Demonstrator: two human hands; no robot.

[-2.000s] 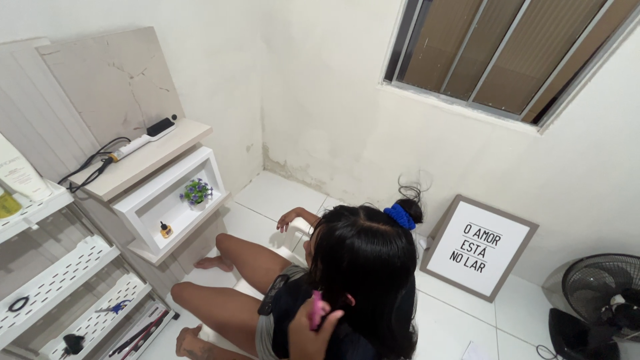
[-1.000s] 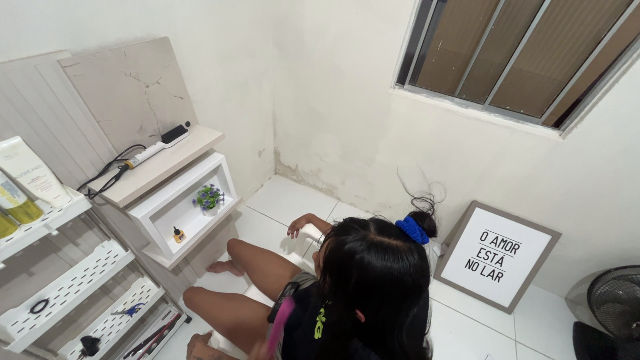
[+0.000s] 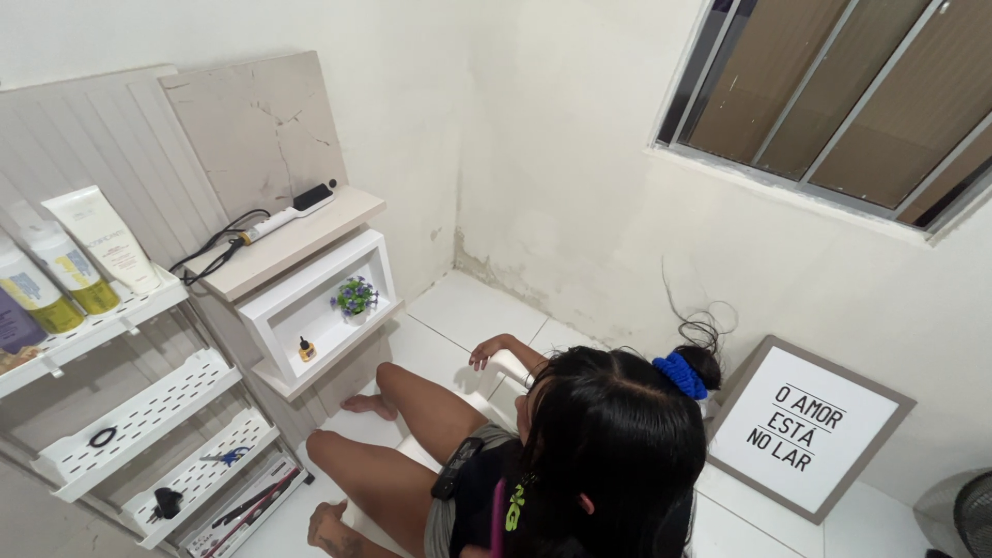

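At the bottom edge of the head view a small part of my right hand shows beside an upright magenta handle, perhaps a comb's; most of both is cut off. It lies in front of the dark shirt of a person seated on a white plastic chair. Their long black hair hangs loose around the head, with a small top section tied in a blue scrunchie. My left hand cannot be made out. A tan shape at the left edge, on the top shelf, is too cut off to identify.
A white perforated shelf rack holds bottles, a cream tube, a black hair tie and clips. A hot brush with its cord lies on a wall shelf. A framed sign leans on the wall; a fan stands right.
The magenta tool and the hand with it have moved down from beside the seated person's head to the bottom edge, in front of the shirt. The view has shifted left, showing more of the rack.
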